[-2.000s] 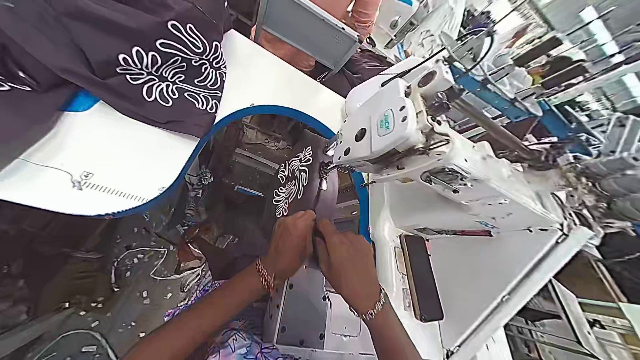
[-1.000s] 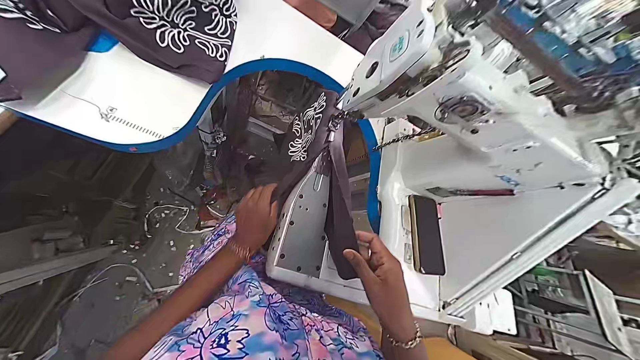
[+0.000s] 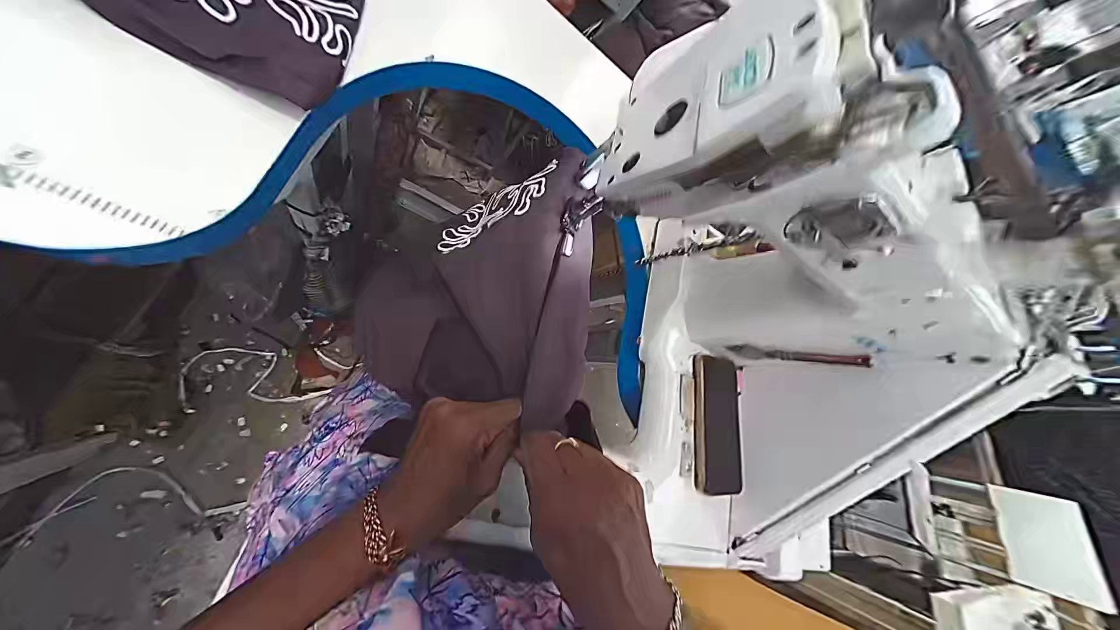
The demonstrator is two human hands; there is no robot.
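Dark purple fabric (image 3: 490, 306) with a white looped embroidery pattern runs down from the presser foot (image 3: 573, 214) of a white industrial sewing machine (image 3: 717, 114). My left hand (image 3: 459, 455) pinches the fabric's folded edge low down. Right beside it, my right hand (image 3: 582, 507) grips the same edge, the two hands nearly touching. The fabric's upper end is at the presser foot; its underside and my fingertips are partly hidden.
A white table with a blue edge (image 3: 289, 175) curves round the left and back, with more embroidered dark fabric (image 3: 254, 52) on it. A dark phone-like slab (image 3: 717, 424) and a slim red-handled tool (image 3: 827, 357) lie on the machine's white bed. Scraps litter the floor.
My hands, apart a second ago, have come together on the fabric's edge. The strip that hung from my right hand now lies along the wider fabric. The view has moved closer.
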